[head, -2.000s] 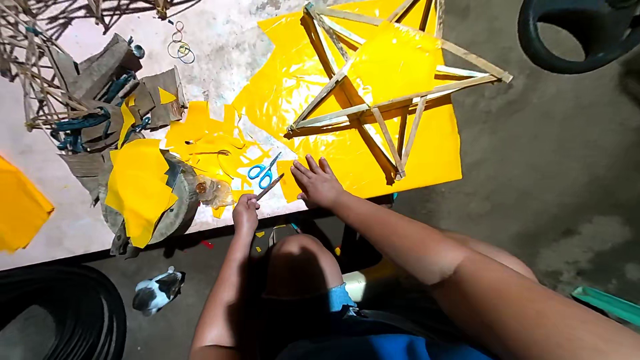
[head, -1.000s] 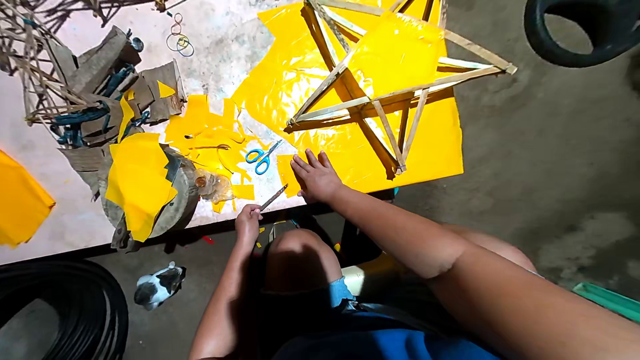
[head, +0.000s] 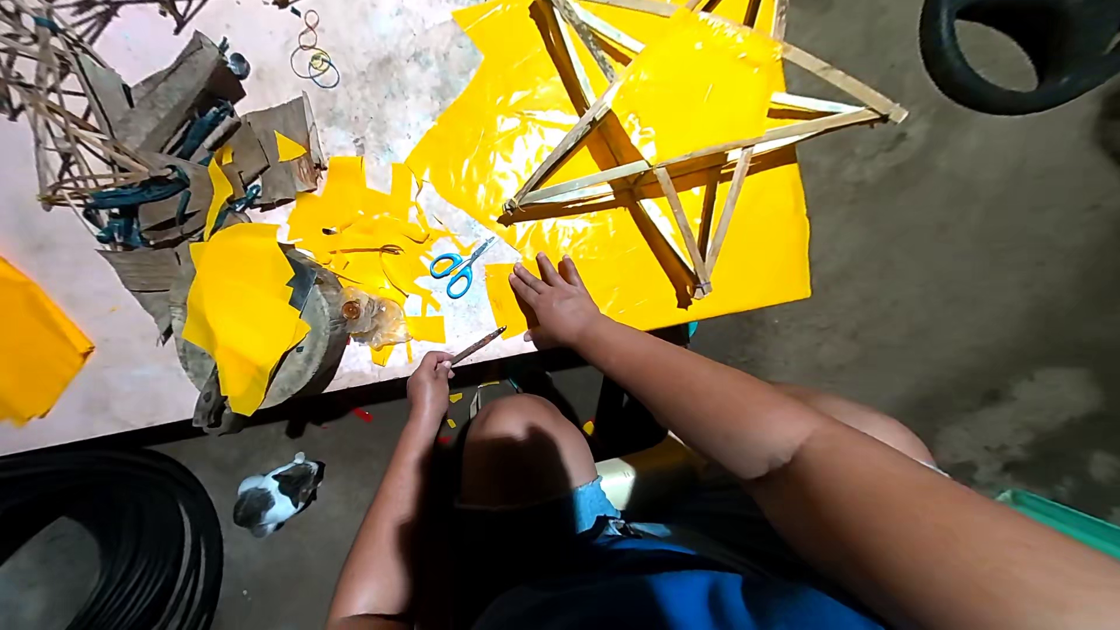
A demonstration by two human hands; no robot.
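My left hand [head: 430, 385] grips a thin dark stick [head: 479, 346] at the table's near edge, its tip pointing up and right. My right hand [head: 556, 300] lies palm down with fingers spread on the near left corner of a yellow plastic sheet [head: 752, 271]. On that sheet rests a star frame of wooden strips [head: 700, 157], with yellow film inside its middle. Blue-handled scissors [head: 459, 268] lie between the hands, slightly farther back, with their blades pointing up and right. Yellow scraps [head: 359, 219] are scattered to their left.
A round wooden block [head: 324, 341] bears a yellow piece. Behind it are cardboard pieces [head: 280, 166], wooden strips [head: 66, 131] and rubber bands [head: 312, 61]. An orange-yellow sheet [head: 35, 350] lies far left. A small black-and-white animal [head: 278, 493] is on the floor beside coiled black tubing [head: 175, 534].
My left hand and the dark stick have moved slightly down, away from the scissors. The scissors' blades now point more to the right than two seconds ago. My right hand stays on the sheet.
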